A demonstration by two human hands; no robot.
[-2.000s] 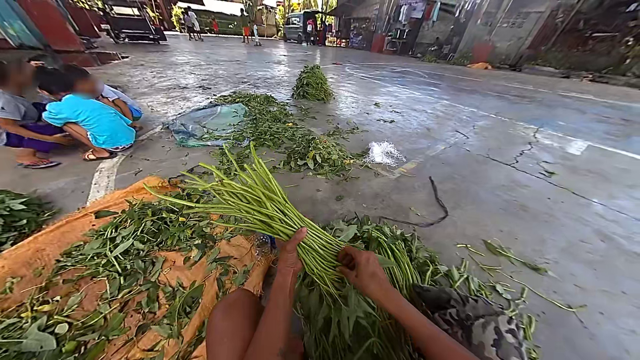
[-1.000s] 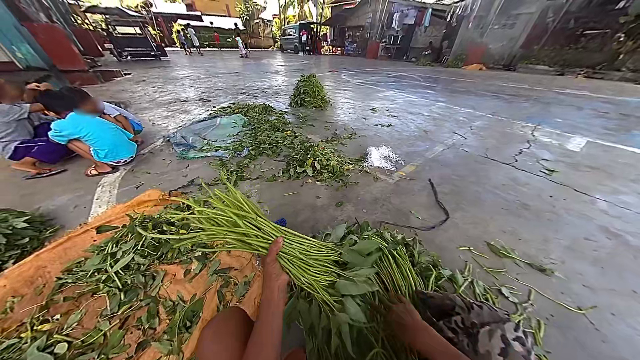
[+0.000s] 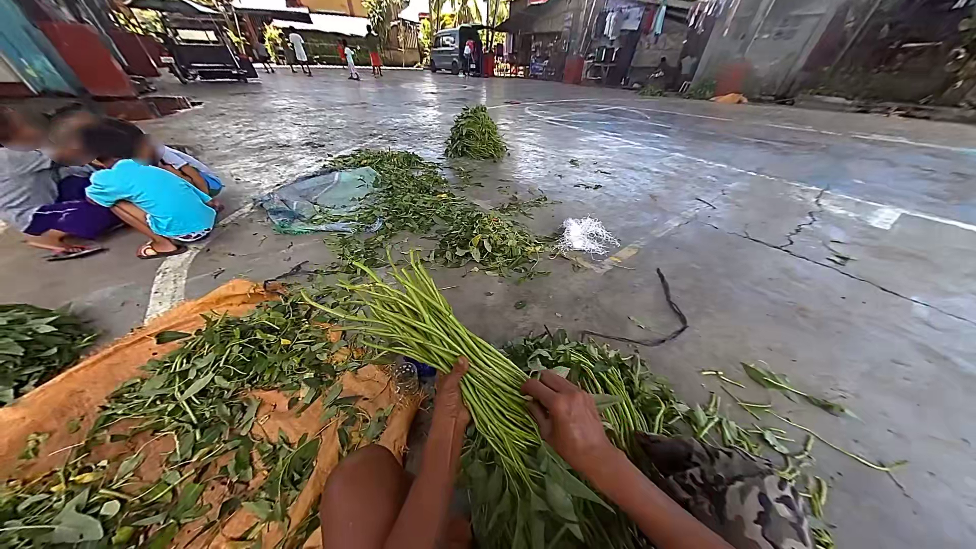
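A thick bundle of long green leafy-vegetable stems (image 3: 465, 343) lies slantwise before me, cut ends pointing up and left, leaves hanging below. Around its left side my left hand (image 3: 451, 393) is closed, holding it. My right hand (image 3: 560, 412) is at the bundle's right side, fingertips bent against the stems; whether it grips any is hard to tell. More leafy stems (image 3: 618, 389) lie in a heap just right of and behind my right hand. Loose leaves and stems cover an orange cloth sack (image 3: 252, 297) at the left.
Several people crouch at the left (image 3: 152, 194). On the concrete lie a mesh net (image 3: 328, 194), scattered greens (image 3: 488, 240), an upright bundle of greens (image 3: 475, 133), white stringy material (image 3: 585, 235) and a black cord (image 3: 671, 305). A dark green leafy pile (image 3: 38, 343) is at the left edge.
My right hand has moved from the leafy heap at the lower right up to the held bundle. The bundle's cut ends point more steeply upward than one second ago. My left hand has kept its hold.
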